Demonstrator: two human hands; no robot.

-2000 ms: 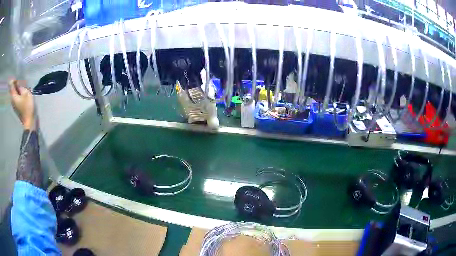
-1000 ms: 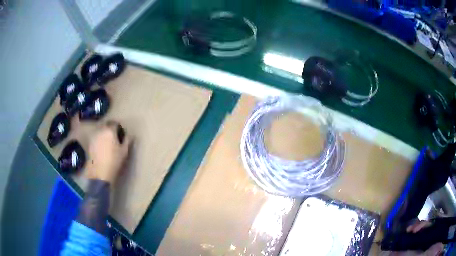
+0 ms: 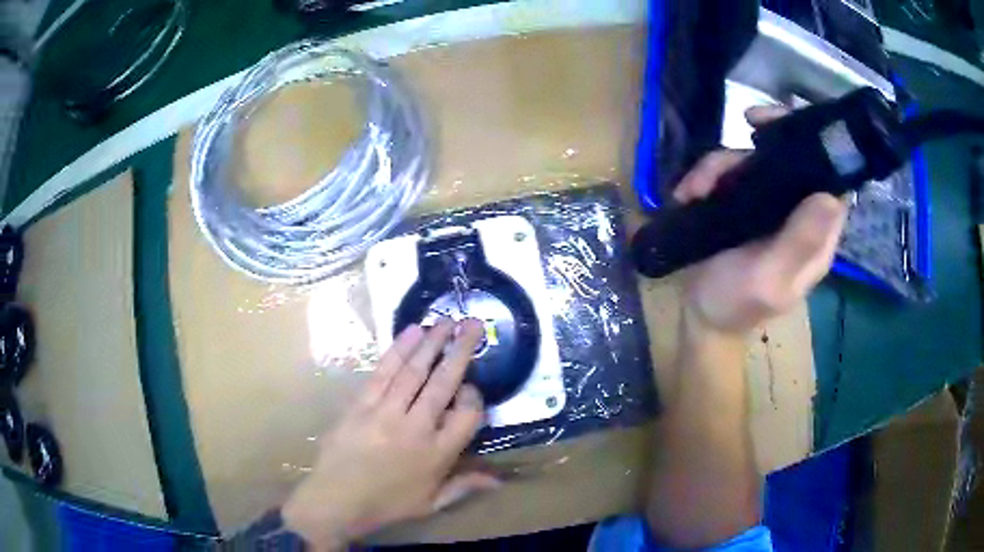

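A round black housing with a pale centre sits in the white square jig, its short neck towards the back. The jig lies on a shiny film-wrapped black base plate. My left hand rests on the housing, its fingertips over the pale centre, hiding part of it. My right hand grips a thick black electric screwdriver, right of the jig. The screwdriver's front end points left, near the plate's upper right edge, apart from the housing.
A clear cable coil lies behind and left of the jig on brown cardboard. Several black housings stand at the far left. A blue-rimmed tray is behind the right hand. A cardboard box is at the lower right.
My left hand has moved from the left cardboard's housings to the jig, where a black housing now sits. My right hand has come further into view with the screwdriver. The view has shifted right.
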